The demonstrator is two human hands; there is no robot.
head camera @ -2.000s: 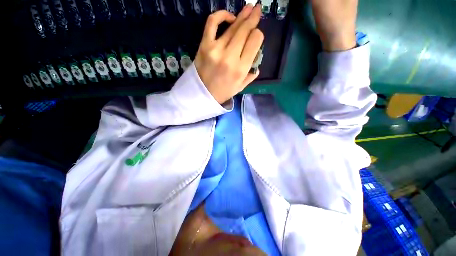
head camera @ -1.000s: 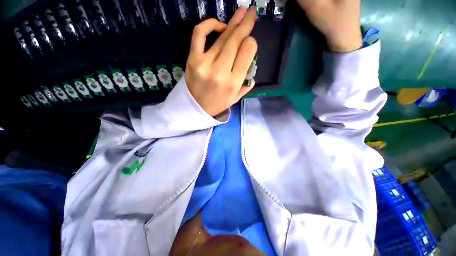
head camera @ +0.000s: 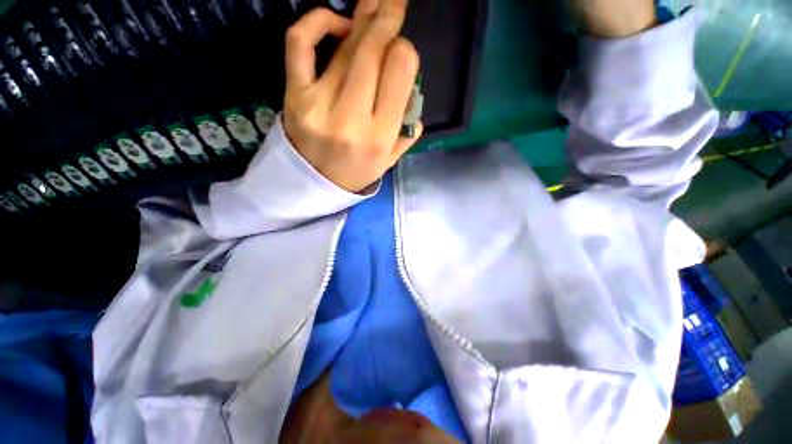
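Observation:
My left hand [head camera: 352, 100] reaches over the black tray [head camera: 452, 65], fingers extended towards the top edge, where the fingertips are partly cut off. A green-and-white circuit board [head camera: 414, 104] shows beside its thumb; I cannot tell whether the hand holds it or it lies in the tray. A row of similar circuit boards [head camera: 148, 149] runs left from under the hand. Glossy black housings [head camera: 74, 35] stand in the far row. My right hand is mostly cut off by the top edge; only the blurred wrist area [head camera: 615, 16] shows, its fingers and anything in them hidden.
Green bench covering [head camera: 521, 95] lies right of the tray. A blue crate [head camera: 708, 342] and a cardboard box [head camera: 738, 412] are at the lower right. Yellow lines mark the green surfaces at the right. Blue cloth [head camera: 39, 373] shows at the lower left.
The view has shifted, so tray and left hand appear further left and higher. The right hand has slid mostly out past the top edge. The left hand keeps much the same pose.

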